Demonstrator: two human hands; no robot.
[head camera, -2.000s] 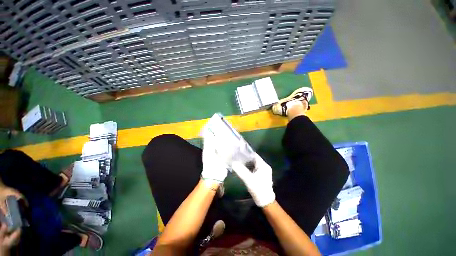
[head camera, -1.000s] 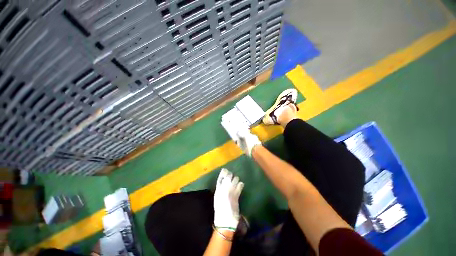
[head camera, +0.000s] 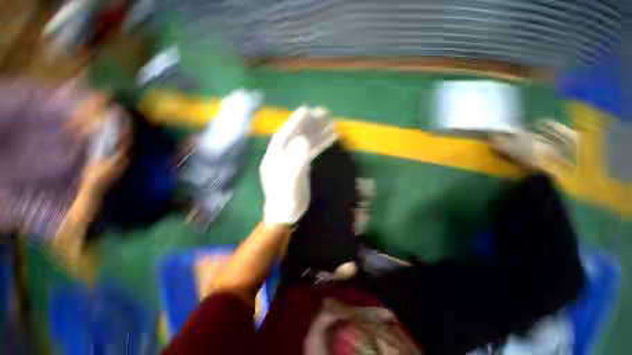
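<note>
The picture is strongly blurred. My left hand (head camera: 285, 173), in a white glove, is raised over the floor by my left knee. Its fingers look a little bent and apart, and no part shows in it. My right hand is not in view. A pale silver stack of flat metal parts (head camera: 478, 105) lies on the green floor at the upper right, beside my shoe (head camera: 558, 145). More silvery parts (head camera: 547, 340) show blurred in the blue parts bin (head camera: 604, 295) at the lower right edge.
Another person with bare forearms (head camera: 86, 197) sits at the left, a silvery thing at the hands. A blurred row of parts (head camera: 225, 142) lies in front of that person. A blue bin (head camera: 177, 277) is by my left arm. The grey wall of parts (head camera: 416, 31) spans the top.
The view has swung left, bringing the other person and the left blue bin in. My right hand has left the stack and the picture. My left hand has moved up and left in view.
</note>
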